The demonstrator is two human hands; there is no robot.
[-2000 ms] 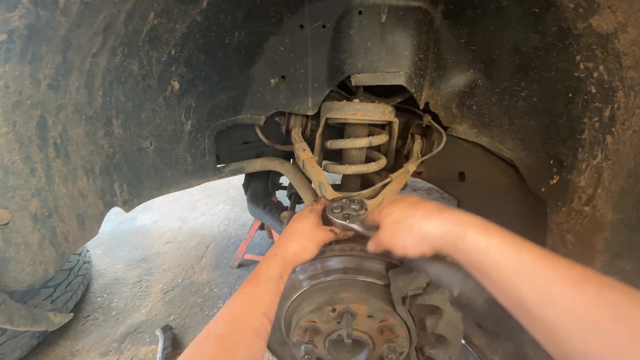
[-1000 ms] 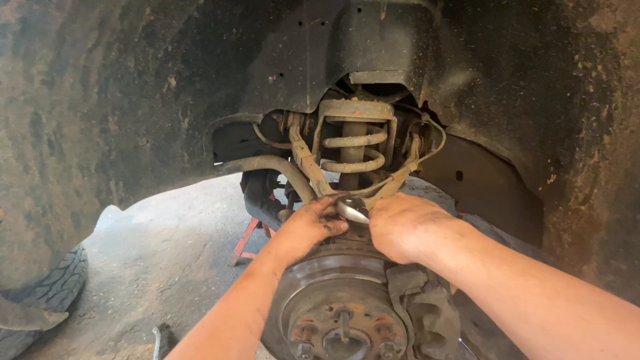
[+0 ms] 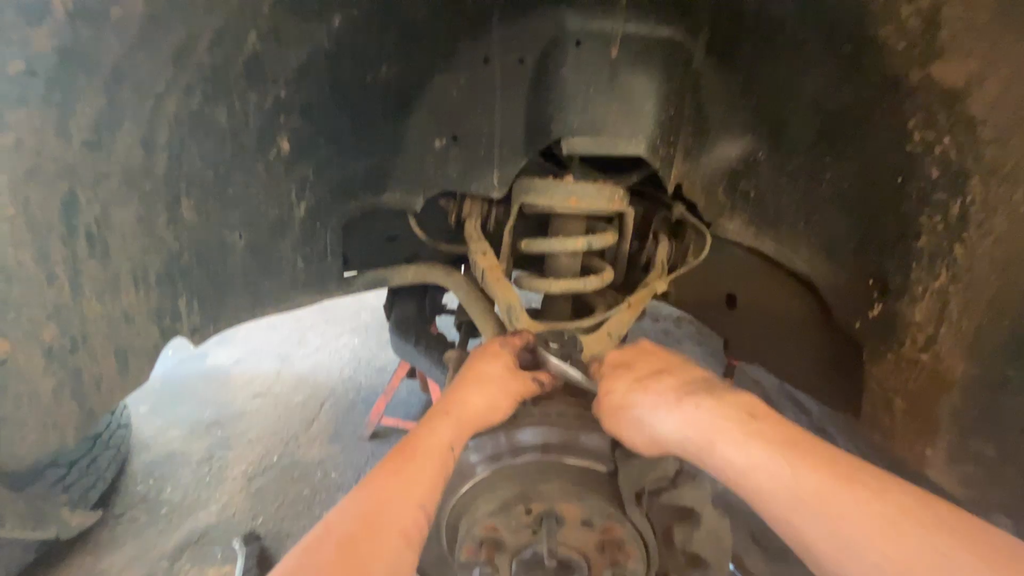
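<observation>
My right hand (image 3: 660, 396) is closed around one end of a shiny metal wrench (image 3: 566, 370), just right of the upper ball joint (image 3: 564, 344). The fingers of my left hand (image 3: 500, 380) pinch the wrench's other end beside that joint; its jaw is hidden by them. The joint sits at the tip of the dusty upper control arm (image 3: 492, 272). Behind the arm stands a coil spring (image 3: 568, 242) around a shock absorber. Below my hands are the brake disc's rusty hub face (image 3: 552, 528) with wheel studs and, at its right, the brake caliper (image 3: 680, 512).
The dirty wheel-well liner (image 3: 280, 144) arches over and around my arms. A curved bar (image 3: 416, 276) runs in from the left. A red jack stand (image 3: 392, 400) stands behind the disc. A tire (image 3: 72, 480) is at the left, and a metal tool (image 3: 240, 556) lies on the concrete floor.
My right hand has swung a little, and the wrench lies at a different angle than two seconds ago. My left hand stays by the ball joint.
</observation>
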